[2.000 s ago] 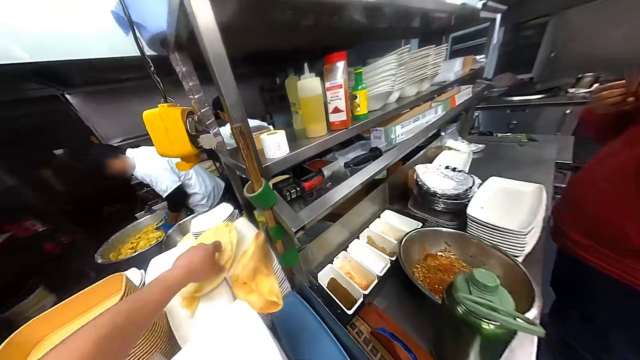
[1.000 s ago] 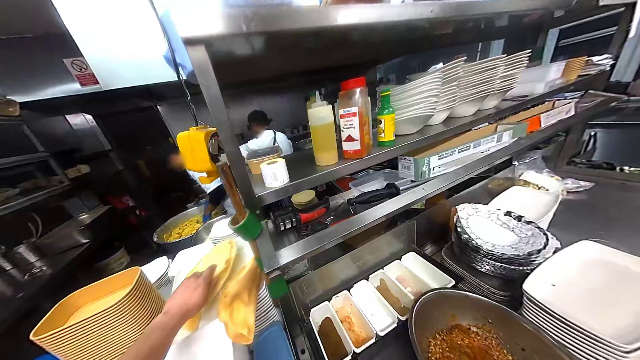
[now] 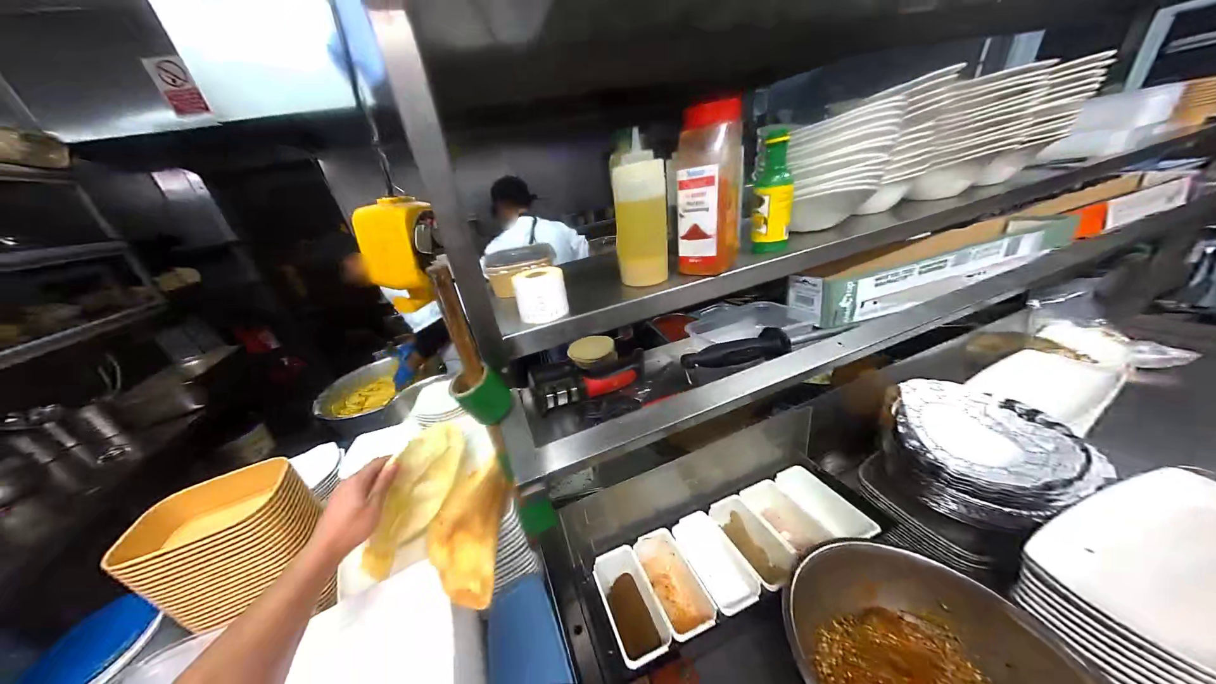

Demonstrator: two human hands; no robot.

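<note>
My left hand [image 3: 359, 508] grips the edge of a thin yellow flatbread or fried wrapper [image 3: 415, 494], its fingers partly behind it. Against this hangs a more orange, browned piece [image 3: 469, 532], close to the shelf post. Both are above white plates [image 3: 511, 546] and a white sheet [image 3: 380, 632], which lie below my hand. To the left of my wrist stands a stack of tan plastic baskets [image 3: 228, 541]. My right hand is not in view.
A steel shelf [image 3: 684, 294] holds a squeeze bottle [image 3: 641, 218], a spice jar [image 3: 709, 190] and white dishes [image 3: 845, 161]. Below are white spice tubs [image 3: 674, 579], a steel bowl [image 3: 807, 589] and stacked plates [image 3: 1130, 560]. A co-worker [image 3: 532, 228] is behind the shelf.
The view has swung, showing more of the kitchen at the left. My left hand still holds the yellow piece. The person in red at the right has left the view.
</note>
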